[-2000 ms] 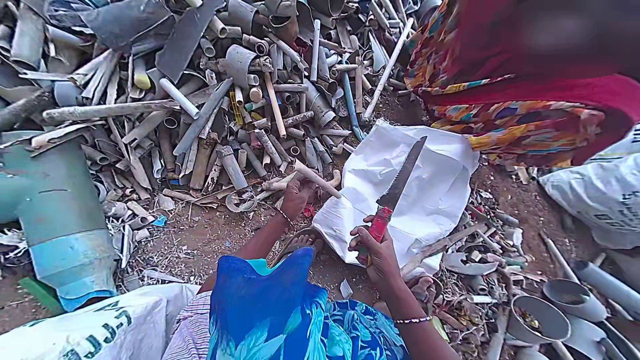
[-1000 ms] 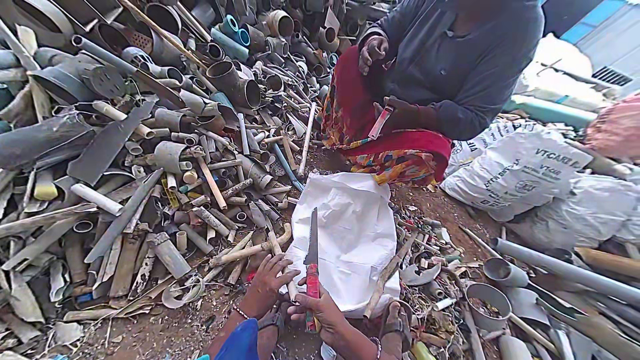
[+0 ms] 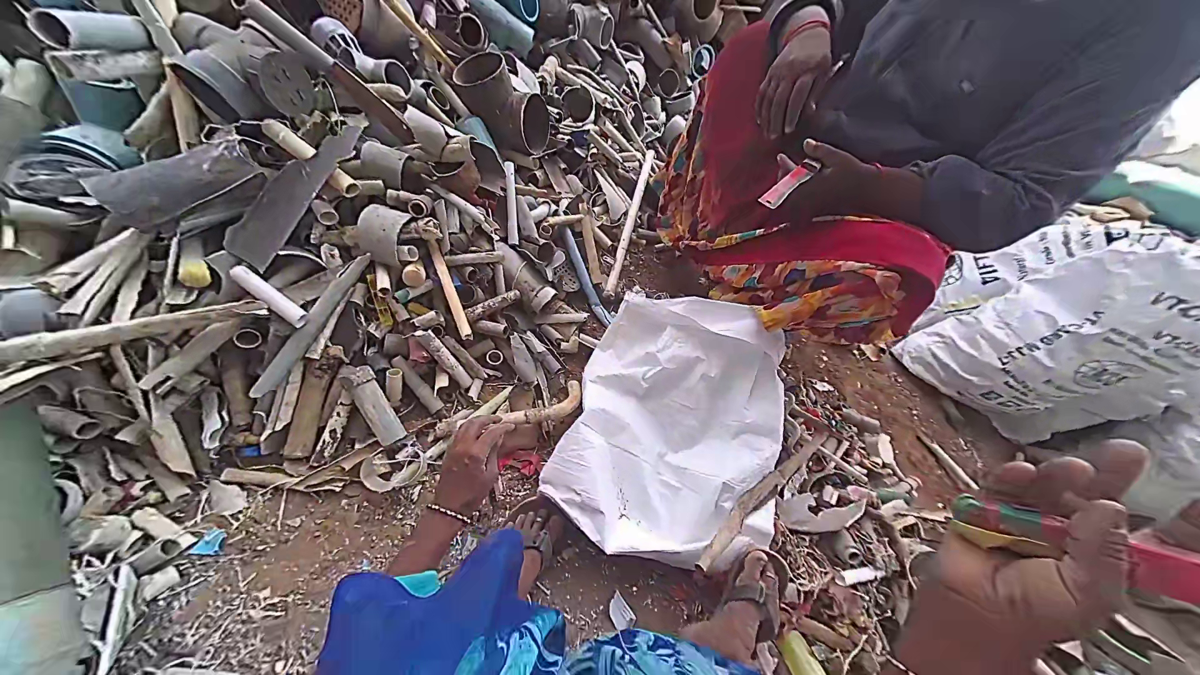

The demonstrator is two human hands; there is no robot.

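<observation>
My left hand (image 3: 472,469), with a beaded bracelet at the wrist, reaches to the near edge of the scrap heap. Its fingers are at a curved, pale pipe piece (image 3: 544,410); whether they grip it cannot be told. At the lower right, close to the camera, my right hand (image 3: 1041,553) is raised with its palm showing and holds a tool by its red and green handle (image 3: 1041,530). The tool's blade does not show. Between my hands a white woven sack (image 3: 670,427) lies on the ground, with a weathered strip (image 3: 759,502) across its right edge.
A large heap of scrap plastic pipes (image 3: 375,234) fills the left and back. A person (image 3: 937,122) squats beyond the sack, a small red-handled blade (image 3: 786,186) in one hand. Printed white sacks (image 3: 1069,328) lie at the right. My sandaled feet (image 3: 750,600) are by the sack's near edge.
My right hand has moved from over the sack to the far right with the red-handled tool. My left hand has moved away from it to the heap's edge. The view has shifted.
</observation>
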